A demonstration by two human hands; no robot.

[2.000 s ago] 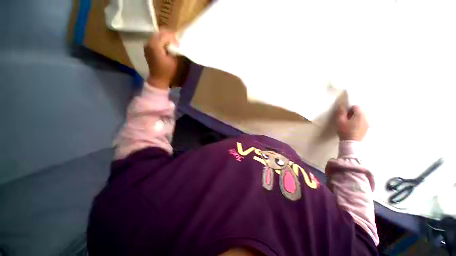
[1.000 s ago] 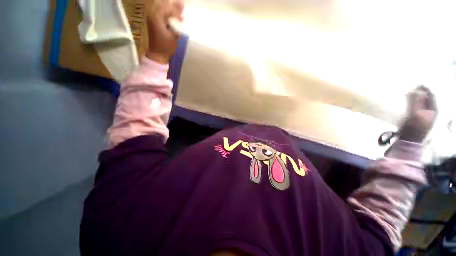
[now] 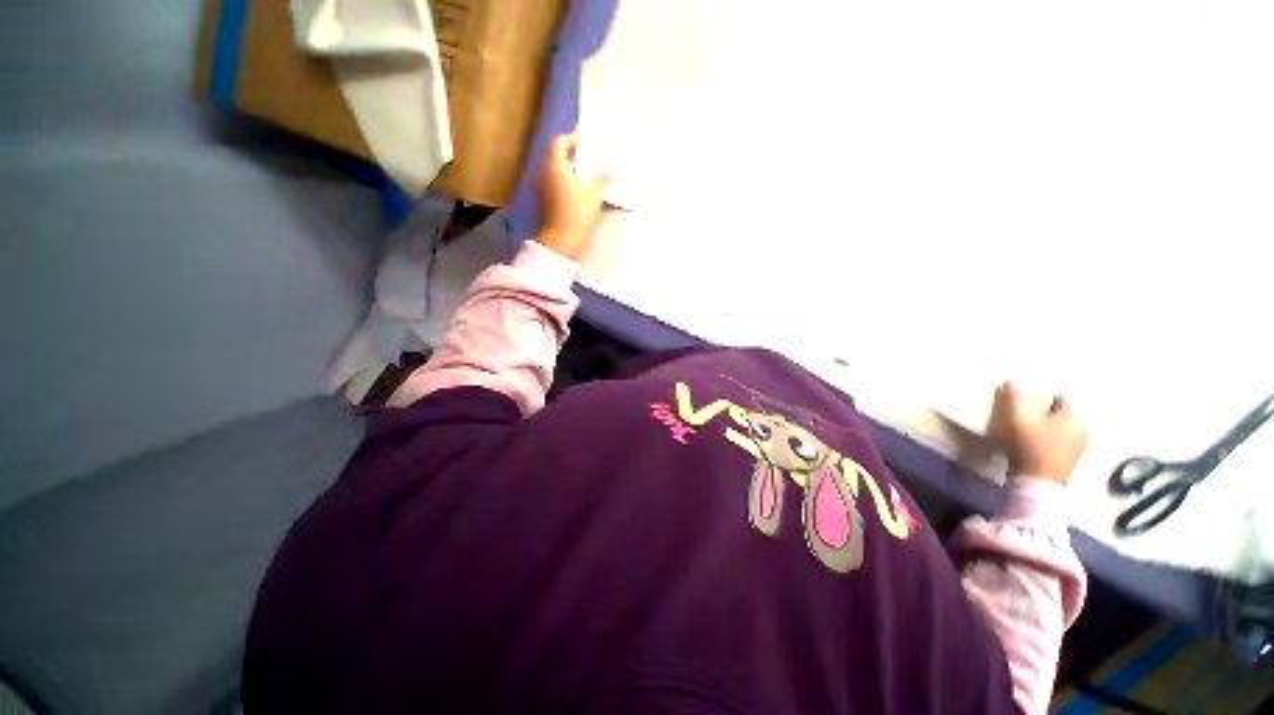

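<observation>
The cream-white fabric [image 3: 838,182] lies nearly flat over the table and glares bright. My left hand [image 3: 570,198] is at its left edge near the front corner, fingers closed on the edge. My right hand [image 3: 1041,433] is at the near edge further right, fingers bent onto the fabric, with a small shadow beside them. Both hands are bare; glare hides the exact grip. Dark shears [image 3: 1188,472] with black loop handles lie on the fabric right of my right hand, partly cut off by the picture's edge.
A cardboard box [image 3: 496,105] with blue tape stands left of the table, a cream strip [image 3: 398,105] hanging over it. Pale scraps [image 3: 405,279] lie below it. The purple-blue table cover [image 3: 643,321] shows along the near edge. A blurred dark object [image 3: 1250,615] is at the lower right.
The fabric was lifted between my hands and now lies nearly flat. My right hand reached right, then came back to the near edge. My left hand has come down nearer the front corner.
</observation>
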